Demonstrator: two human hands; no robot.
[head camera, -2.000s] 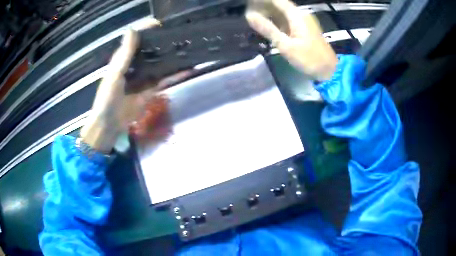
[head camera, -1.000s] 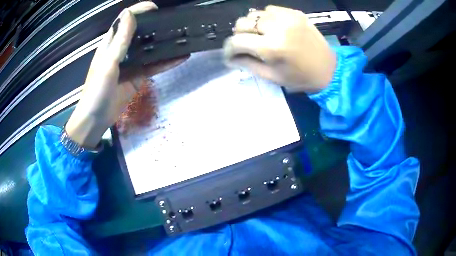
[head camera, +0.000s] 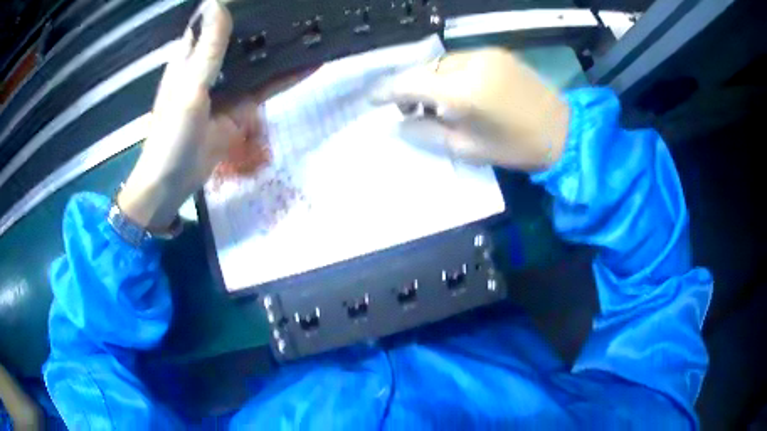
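A white-lined parts tray lies in front of me, with copper-coloured components heaped at its left and small specks scattered beside the heap. A dark four-nest fixture lies along the tray's near edge. A similar far fixture is beyond the tray. My left hand is at the far fixture's left end, thumb up, and appears to grip it; some fingers are hidden. My right hand is blurred over the tray's right part, fingers bent; whether it holds a component cannot be told.
Conveyor rails with silver edges run behind and left. A grey post stands at the far right. Dark green bench mat shows at the left. Part of another person's arm shows at the lower left edge.
My right hand has come from beyond the fixture's right end to over the tray. The tray and both fixtures sit higher in the picture. More specks show beside the heap than at first.
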